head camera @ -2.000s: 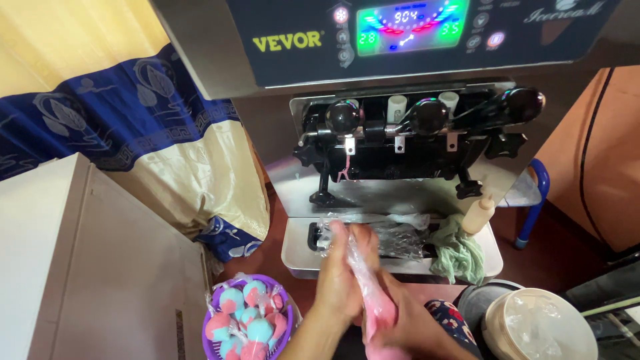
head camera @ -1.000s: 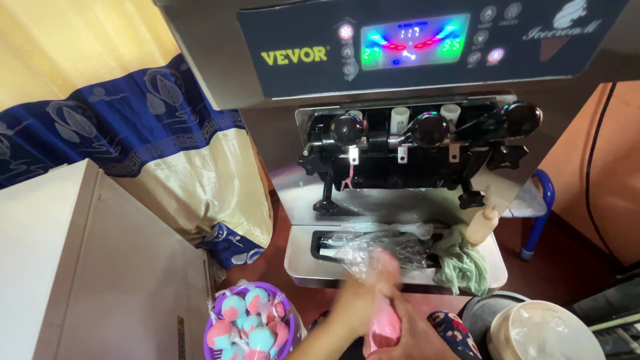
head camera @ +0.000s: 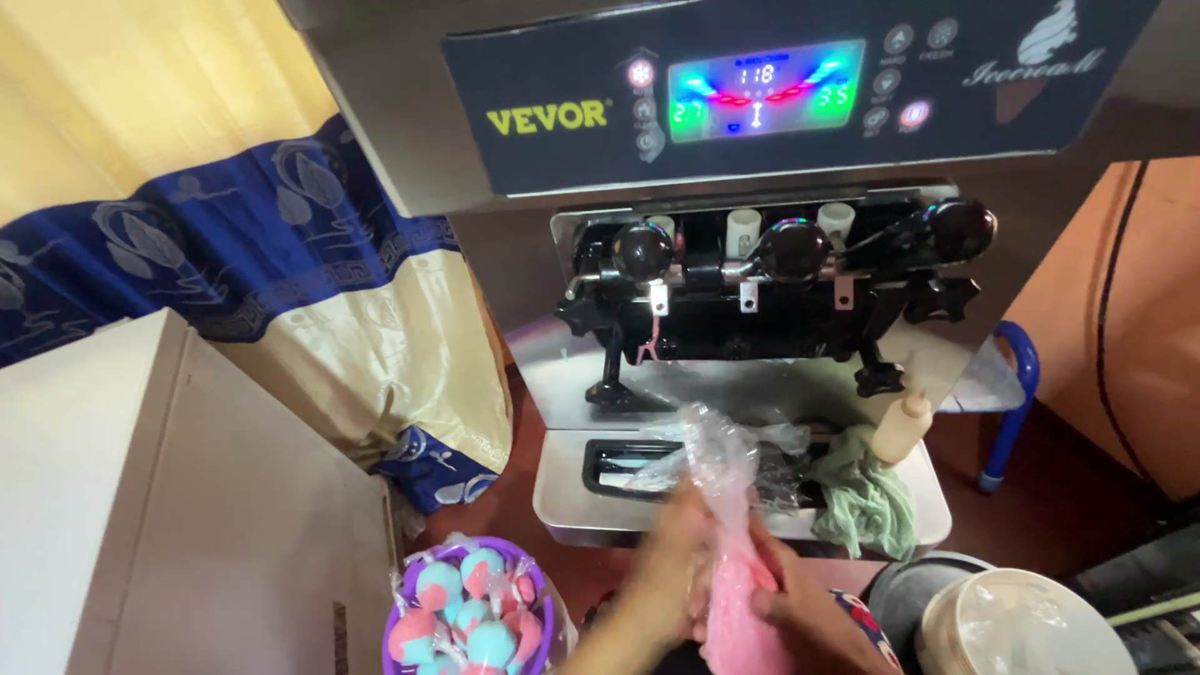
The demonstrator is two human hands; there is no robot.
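Between my hands is a clear plastic bag with pink ice cream [head camera: 741,600], its loose empty top standing up above my fingers. My left hand [head camera: 670,572], blurred, is closed around the upper part of the bag. My right hand [head camera: 792,595] grips the bag's right side, lower down. Beyond them stands a soft-serve ice cream machine [head camera: 797,394] with black-knobbed levers; a pink strand hangs below its left lever. More clear plastic bags [head camera: 656,469] lie on the machine's drip tray [head camera: 562,511]. At the lower left, a purple basket [head camera: 389,623] holds several tied bags of blue and pink ice cream [head camera: 487,642].
A green cloth [head camera: 862,497] and a cream squeeze bottle [head camera: 902,429] are on the tray's right side. A white tub [head camera: 1022,628] and a dark bucket stand at the lower right. A white cabinet [head camera: 244,506] is at the left, a blue-legged stool [head camera: 1008,403] at the right.
The bag's clear top, bunched by my hands one second ago, now stands higher above them. My hands stay around the pink-filled bag. The number on the machine's display has changed.
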